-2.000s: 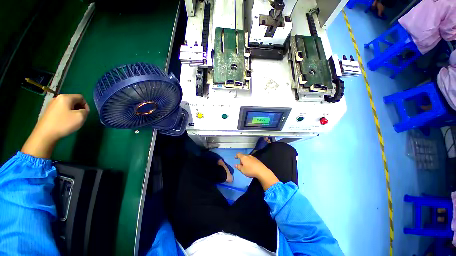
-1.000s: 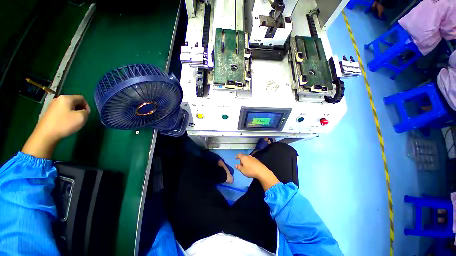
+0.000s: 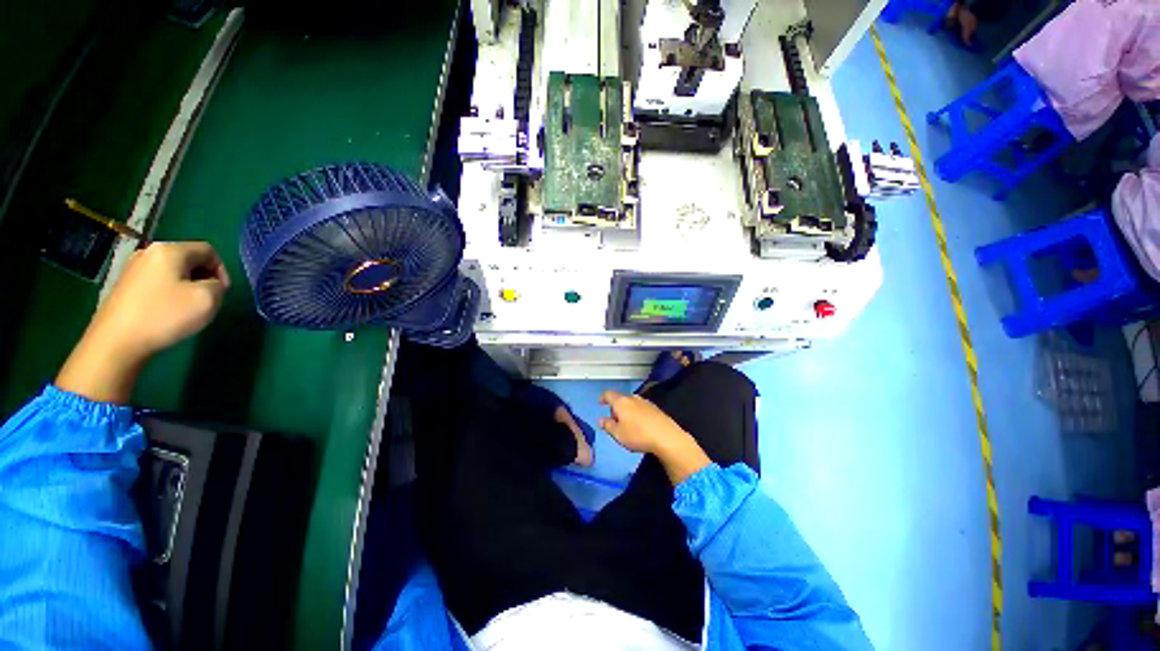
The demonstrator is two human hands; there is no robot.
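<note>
My left hand [image 3: 165,299] is bare and curled into a loose fist at the belt divider, left of the fan; nothing shows in it. My right hand [image 3: 642,426] is bare and rests on my thigh, fingers partly spread, with nothing in it. The left fixture [image 3: 585,153] and right fixture [image 3: 795,159] on the machine show bare green beds with metal edges. A black carrier tray [image 3: 210,509] lies on the green belt, partly hidden by my left sleeve.
The desk fan [image 3: 356,248] stands at the belt edge. A brass-coloured pin [image 3: 102,218] crosses the divider [image 3: 165,146] above a small dark flat rectangle [image 3: 76,244]. The touchscreen [image 3: 668,301] is lit. People in pink sleeves [image 3: 1088,57] and blue stools [image 3: 1062,267] are at the right.
The small dark rectangle beyond the divider has moved a little down and left, towards my side. My hands and the fixtures have not visibly moved.
</note>
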